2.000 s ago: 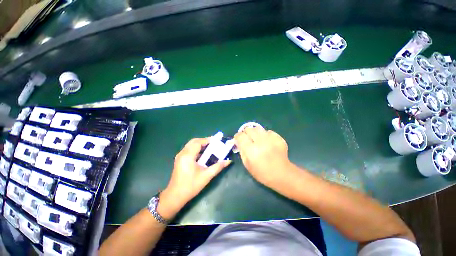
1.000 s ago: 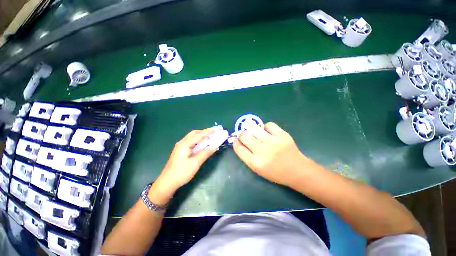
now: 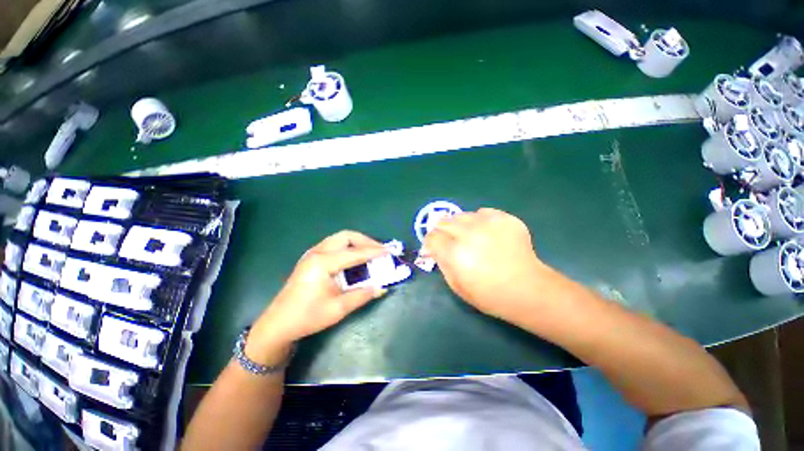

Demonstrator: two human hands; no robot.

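My left hand (image 3: 317,286) grips a white handle shell (image 3: 377,271) with a dark rectangular window facing up and its notched end pointing right. My right hand (image 3: 485,255) is closed at the side of a white fan head (image 3: 435,217), whose spoked ring faces up; the fingers cover part of it. A small white piece (image 3: 426,261) shows below the right fingertips. Thin dark strands seem to span the small gap between the shell and the fan head. The exact fingertip contact is hidden.
A black blister tray (image 3: 189,207) with rows of handle shells lies at left. Several fan heads (image 3: 739,226) stand massed at right. Beyond the white stripe (image 3: 397,148) lie fan heads (image 3: 328,95) with handles (image 3: 280,128) beside them on the green surface.
The handle shell has turned from tilted to window up, its notched end towards the fan head. The units beyond the stripe have shifted right in view. Both hands keep their hold.
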